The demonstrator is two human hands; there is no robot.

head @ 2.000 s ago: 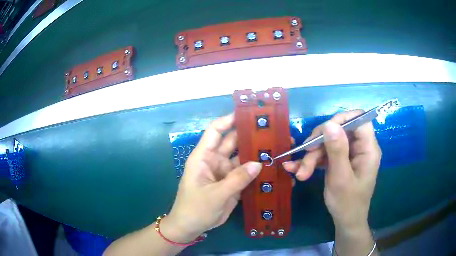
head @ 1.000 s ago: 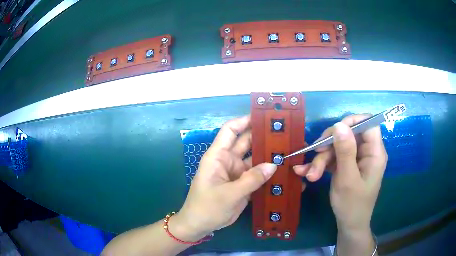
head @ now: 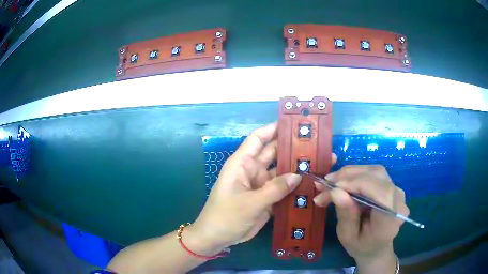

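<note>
My left hand [head: 241,184] holds a red-brown fixture [head: 285,214] upright in the picture, gripping its left side with the thumb on its face. The fixture has a column of round silver-grey parts in dark square seats and screws at both ends. My right hand [head: 369,200] holds thin silver tweezers [head: 369,202]; their tip is at the lower right of the second part [head: 303,167] from the top, near my left thumb. I cannot tell whether a ring is at the tip. A blue sheet [head: 401,160] with rows of circles lies behind both hands, partly hidden.
Two more red-brown fixtures, one left [head: 171,67] and one right [head: 348,58], lie beyond the white strip [head: 246,85]. Another blue sheet [head: 20,155] is at the far left of the green bench [head: 128,176]. A blue object [head: 88,243] shows below the bench edge.
The two far fixtures have shifted right in the picture. The tweezers have swung from pointing up-right to down-right at their rear end. The pale ring seen earlier by the second part is not distinguishable now.
</note>
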